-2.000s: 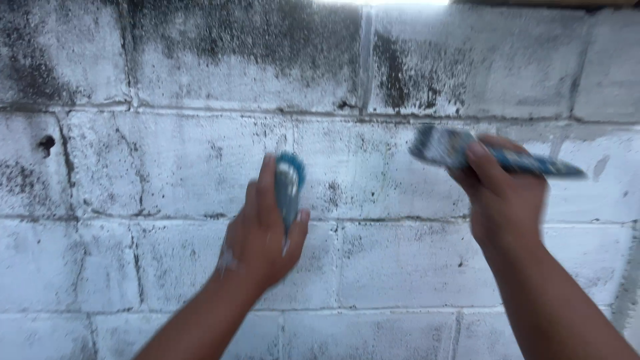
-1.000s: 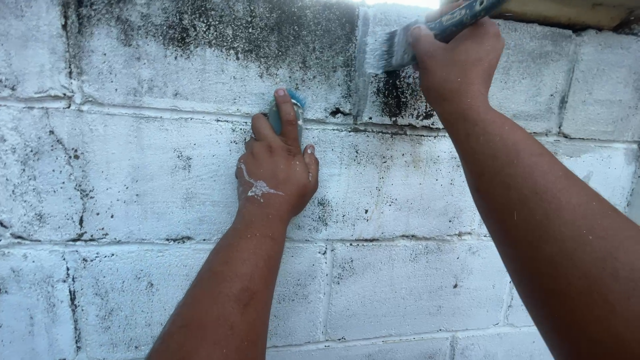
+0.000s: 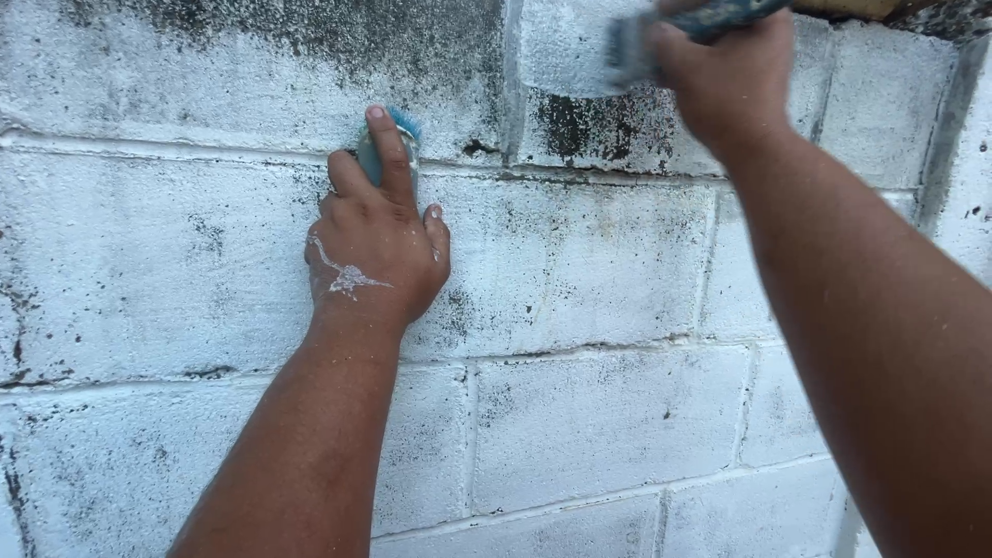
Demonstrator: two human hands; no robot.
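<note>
My left hand (image 3: pixel 380 225), with a smear of white paint on its back, holds a scrub brush (image 3: pixel 370 159) with blue bristles against the block wall (image 3: pixel 581 256). The index finger lies along the top of the brush. At the upper right my right hand (image 3: pixel 725 77) grips the handle of a paintbrush (image 3: pixel 635 50). Its bristles are blurred and lie at the white-painted face of an upper block. Just below them is a dark, mottled patch (image 3: pixel 589 128) on the same block.
Black staining (image 3: pixel 403 39) covers the upper left block. A small hole (image 3: pixel 479 147) sits near a mortar joint. A brownish edge (image 3: pixel 849 8) shows at the top right, and a vertical grey joint (image 3: pixel 945 132) runs down the right side.
Both hands have moved up the wall since the earliest frame, the right one to the upper block. White now covers more of that block's dark patch than a second ago.
</note>
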